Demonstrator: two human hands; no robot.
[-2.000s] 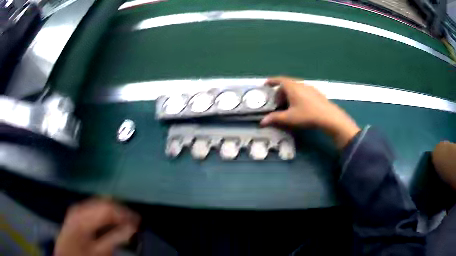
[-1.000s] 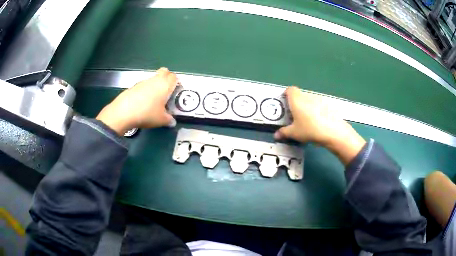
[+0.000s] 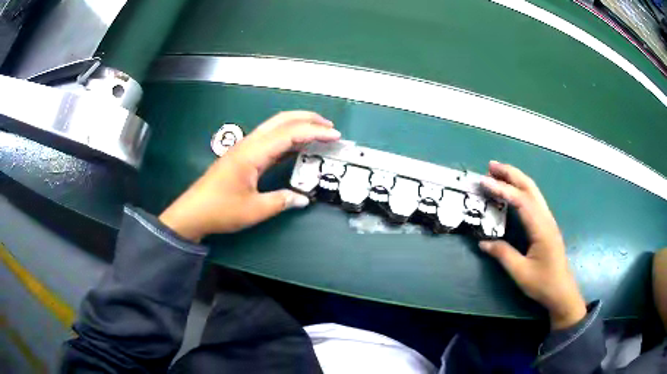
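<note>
The slotted metal bar (image 3: 424, 175) lies lengthwise on the dark-green ledge, tilted down to the right. Dark rounded parts show between its silver tabs and under its lower edge. My left hand (image 3: 252, 175) holds its left end, fingers at the top corner and thumb at the lower corner. My right hand (image 3: 530, 237) holds its right end, fingers on top and thumb below. The block with four round faces is not visible as a separate piece; whether it is under the bar is unclear. A round metal disc (image 3: 227, 139) lies beyond my left hand.
A metal roller bracket (image 3: 88, 117) stands at the left. A long white-silver strip (image 3: 409, 95) runs behind the bar, with the green conveyor belt (image 3: 329, 33) beyond it. A pale smudge (image 3: 384, 225) lies just below the bar. Part of another person's arm shows at the right edge.
Both hands have moved from the block with round faces to the slotted bar's ends. The two pieces no longer lie apart, and dark parts now show in the bar's bays. The disc is uncovered.
</note>
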